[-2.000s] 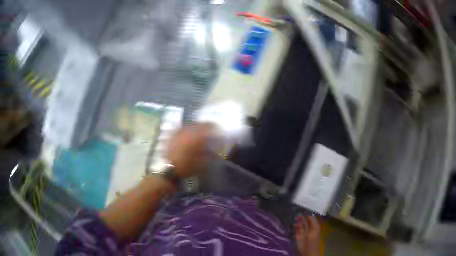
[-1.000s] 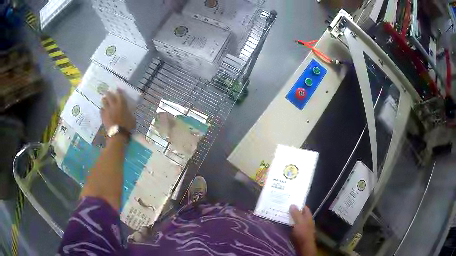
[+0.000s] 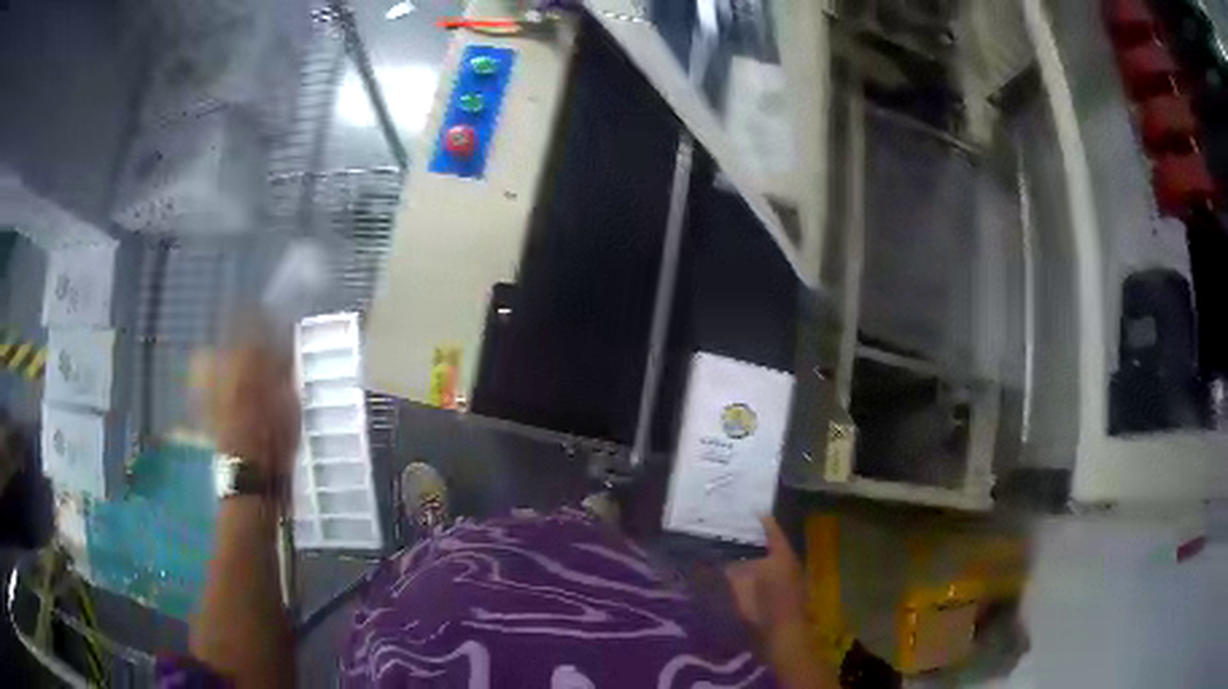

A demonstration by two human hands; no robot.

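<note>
A white product box [image 3: 731,451] with a round yellow-green logo lies face up at the near end of the black belt [image 3: 593,256], right of the silver guide rail [image 3: 663,303]. My right hand [image 3: 768,586] is just below it, one finger extended to its lower right corner, not wrapped around it. My left hand [image 3: 252,404] is motion-blurred over the cart side. A small white blur [image 3: 299,273] shows beyond its fingers; I cannot tell what it is or whether it is held.
White box stacks [image 3: 81,364] stand at the left on the wire cart [image 3: 189,330], near a teal liner sheet [image 3: 155,532]. A white compartment tray [image 3: 334,431] shows beside the cream machine housing [image 3: 451,249] with its control panel [image 3: 471,115]. A slanted bar [image 3: 727,168] crosses the belt.
The view has swung right. The box that my right hand held above the machine's near end is now down on the belt. My left hand has left the boxes on the cart.
</note>
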